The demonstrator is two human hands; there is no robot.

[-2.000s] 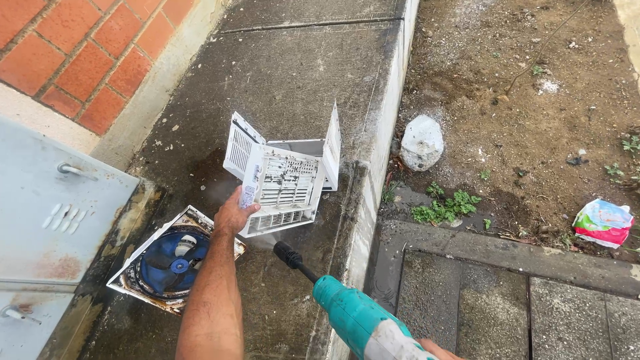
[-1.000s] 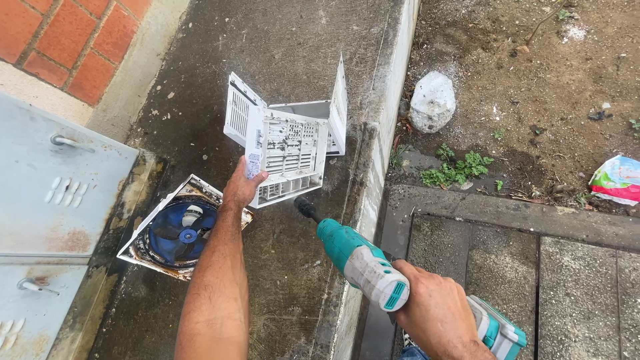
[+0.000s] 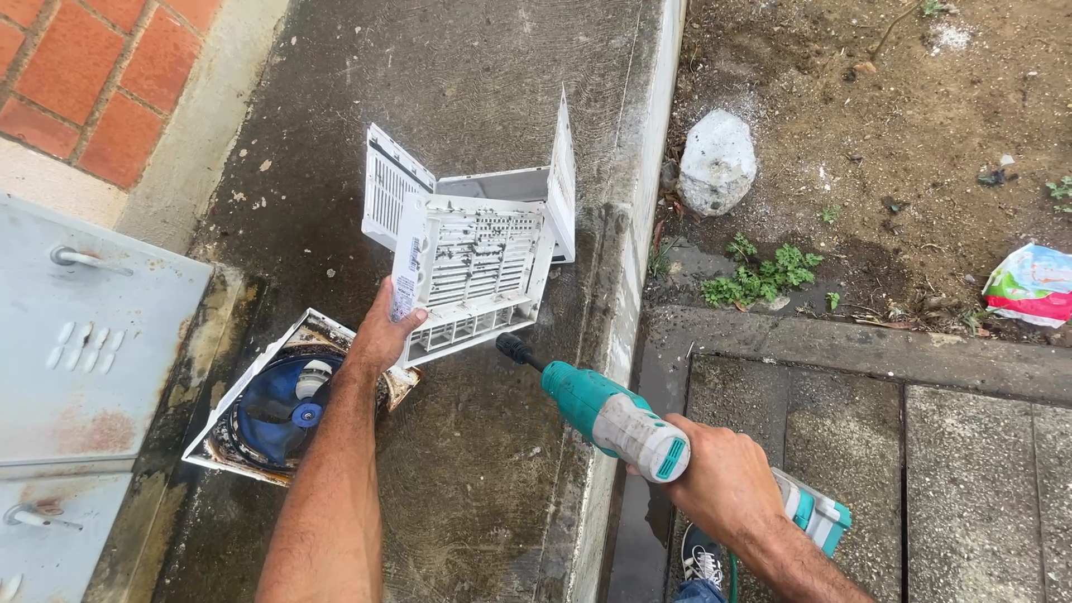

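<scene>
My left hand (image 3: 381, 335) grips the left edge of a white plastic louvered grille panel (image 3: 481, 260), tilted and spotted with dark dirt. Behind it, a white plastic housing (image 3: 494, 184) has side panels standing up, one of them slotted. My right hand (image 3: 724, 477) holds a teal and grey cordless pressure washer gun (image 3: 615, 419) by its handle. Its black nozzle (image 3: 512, 345) points at the lower right corner of the grille, a short gap away. A blue fan (image 3: 289, 410) in a rusty, square white frame lies partly behind my left forearm.
A grey metal cabinet (image 3: 92, 335) with handles stands at left, below a brick wall (image 3: 79, 75). A raised concrete kerb (image 3: 624, 251) runs along the walkway's right side. Beyond it are a pale rock (image 3: 718, 163), weeds (image 3: 762, 276), a crumpled colourful wrapper (image 3: 1034, 285) and paving slabs (image 3: 967, 477).
My right hand, mostly out of frame two seconds ago, now shows fully around the washer's handle. My left hand keeps its grip on the grille panel.
</scene>
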